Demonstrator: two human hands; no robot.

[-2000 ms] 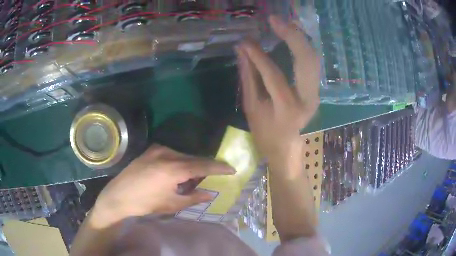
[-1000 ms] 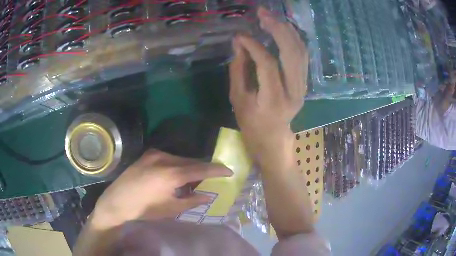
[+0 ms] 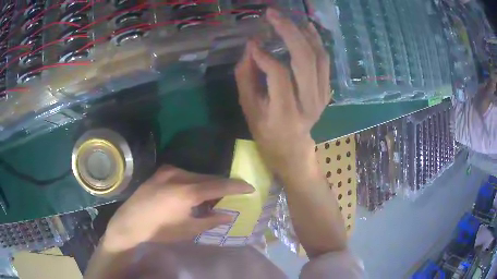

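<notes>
My left hand (image 3: 158, 204) holds a yellow label sheet (image 3: 248, 180) between thumb and forefinger. White blue-bordered stickers show along the sheet's lower edge. My right hand (image 3: 286, 92) is raised at the front edge of the filled blister tray (image 3: 131, 49), fingers bent, thumb and forefinger tips close together. Whether it holds a small sticker cannot be told. The tray holds rows of dark round parts with thin red wires. A squat round stand (image 3: 101, 164) with a brass-gold ring is left of centre on the green bench.
A stack of clear blister trays (image 3: 387, 49) is at the right back. Beyond the bench edge are a perforated tan board (image 3: 340, 174), more filled trays (image 3: 430, 141) and a tan cardboard sheet (image 3: 46, 266). Another person's sleeve (image 3: 474, 120) is at the far right, with blue bins below.
My right hand has moved left along the tray's front edge, its thumb and forefinger closer together. My left hand still holds the sheet. The view has shifted slightly.
</notes>
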